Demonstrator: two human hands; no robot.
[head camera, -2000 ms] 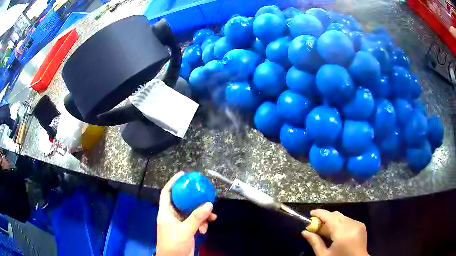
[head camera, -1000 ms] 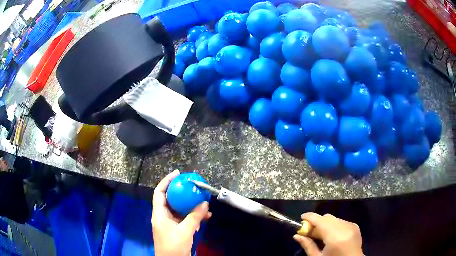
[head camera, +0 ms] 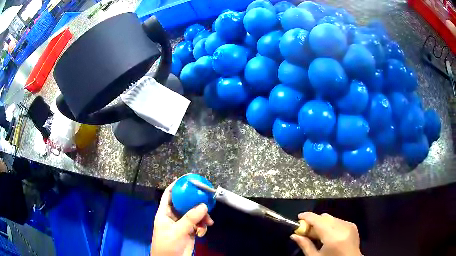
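Note:
My left hand (head camera: 176, 226) holds a glossy blue ball (head camera: 189, 196) just off the bench's front edge, thumb on its lower right side. My right hand (head camera: 330, 234) grips the short pale wooden handle of a wax knife (head camera: 245, 204). The knife's silvery blade points left and its tip lies over the upper face of the ball, apparently touching it. Many more blue balls (head camera: 327, 75) are piled on the speckled bench top (head camera: 210, 160) beyond my hands. The far end of the right hand's handle is hidden in the palm.
A black drum-shaped device (head camera: 107, 65) with a white ridged flap (head camera: 159, 106) stands left of the pile. A yellow item (head camera: 86, 135) is beside its base. A narrow red tray (head camera: 48, 60) is far left, another red tray (head camera: 440, 20) upper right. Blue bins (head camera: 125, 225) are below the bench.
Two seconds ago the blade was clear of the ball; since one second ago its tip has been over it. The held ball has shifted slightly right since the last earlier frame.

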